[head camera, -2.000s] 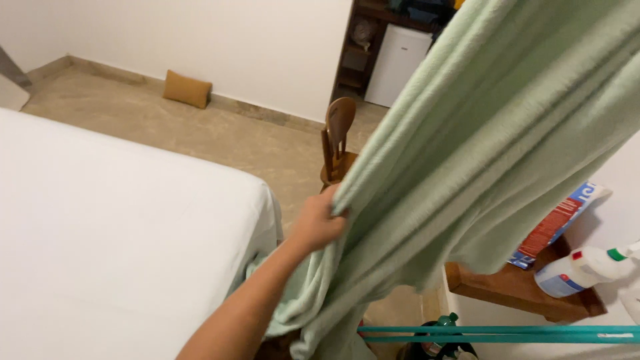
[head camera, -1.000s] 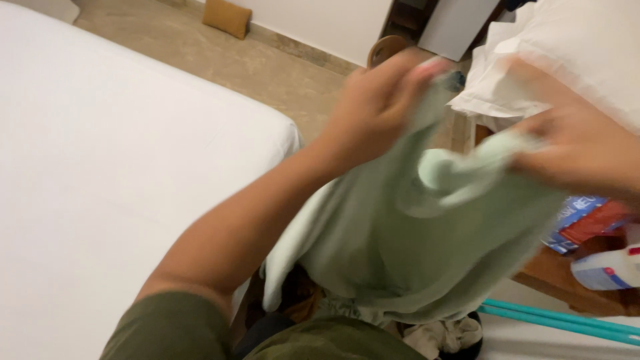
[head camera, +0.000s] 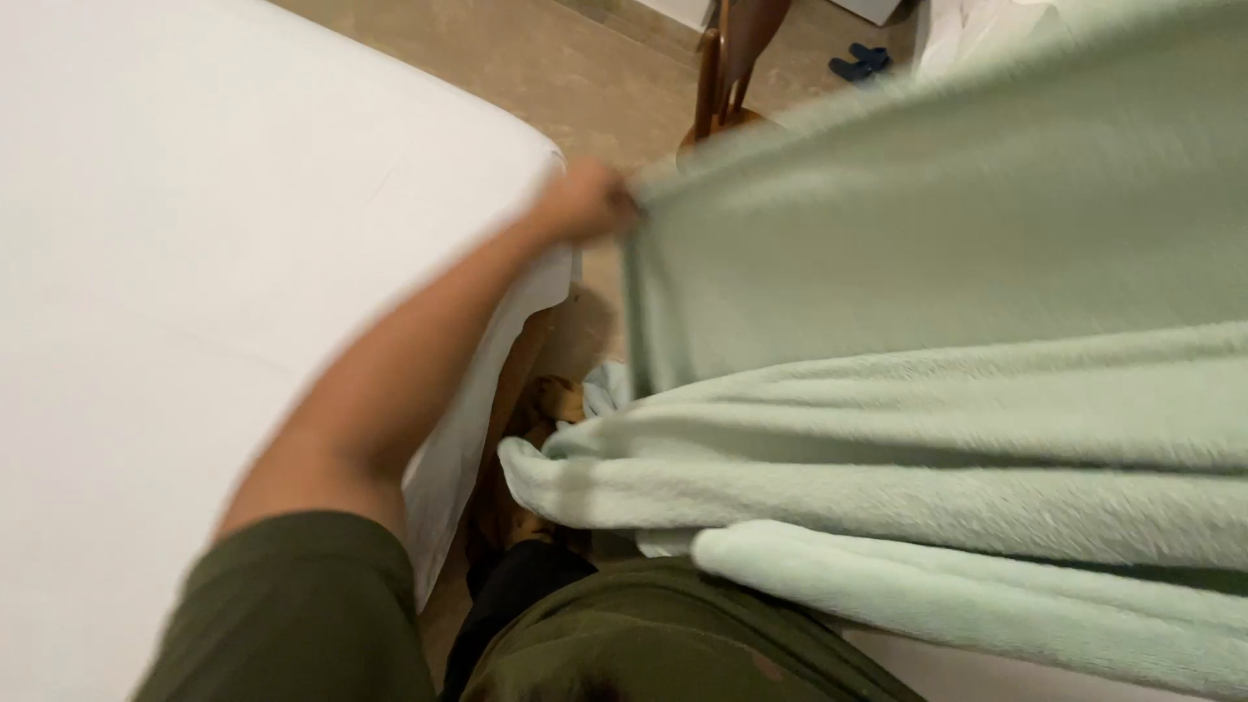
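Observation:
My left hand, blurred by motion, grips a corner of a pale green fleece blanket beyond the near corner of the bed. The blanket stretches from that hand to the right edge of the view, its upper part spread and its lower part hanging in long folds across the front of my body. My right hand is out of view. To the left lies a bed with a white sheet, its edge below my left forearm.
A wooden chair stands on the tiled floor past the blanket. Dark blue sandals lie behind it. White fabric shows at the upper right. Part of a brown and black item is low beside the bed.
My hands have moved apart; a second ago both were close together on the bunched blanket. The blanket is now spread wide toward the right, and my right hand has left the view.

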